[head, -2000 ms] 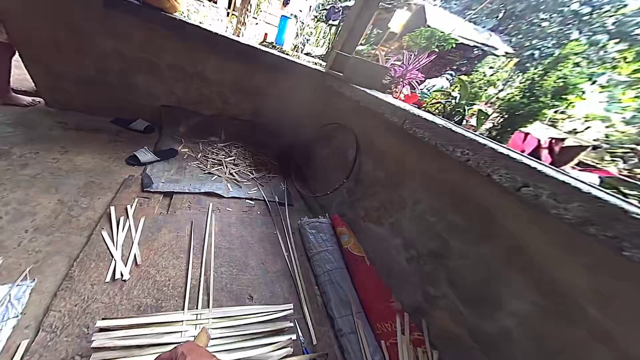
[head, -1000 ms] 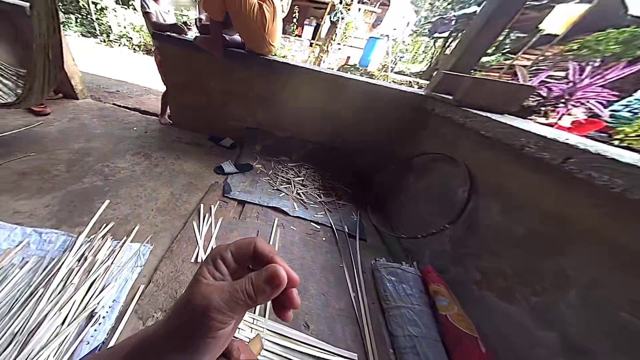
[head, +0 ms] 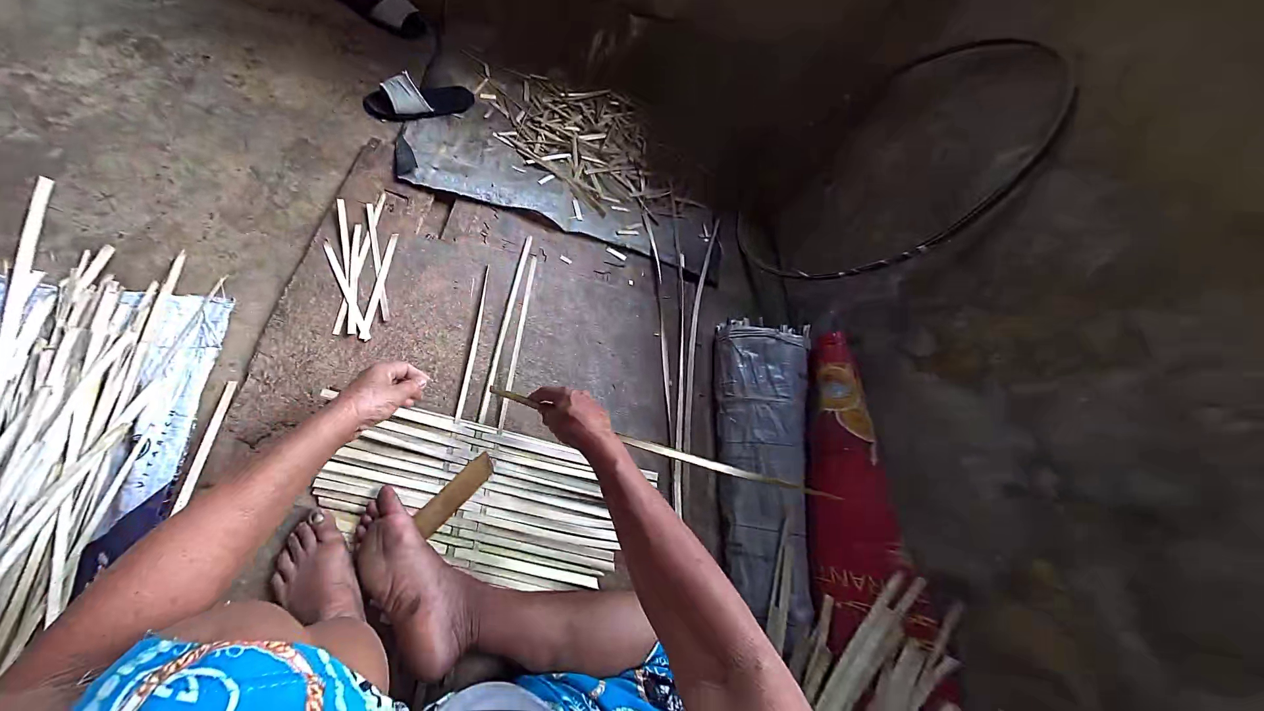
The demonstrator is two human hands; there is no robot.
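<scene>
A partly woven mat of pale bamboo strips (head: 543, 494) lies on a board in front of me, with a few upright strips (head: 507, 326) rising from its far edge. My right hand (head: 575, 415) grips a long thin bamboo strip (head: 711, 462), which passes under my forearm and reaches out to the right. Above the mat's far left corner is my left hand (head: 387, 391), thumb and fingers drawn together; whether something small is between them cannot be told. A flat brown bamboo piece (head: 456, 494) rests on the weave beside my bare foot (head: 410, 583).
Many loose strips (head: 69, 415) lie on a white sack at left. Short strips (head: 357, 272) sit beyond the mat. Farther off are a slipper (head: 420, 101) and a dark sheet (head: 464, 178) with offcuts. A grey roll (head: 760, 425), red sack (head: 854, 484) and hoop (head: 948, 242) are at right.
The view has tilted down onto the mat. My left hand, raised near the camera a second ago, is now low over the mat's far left corner. A long strip now shows in my right hand.
</scene>
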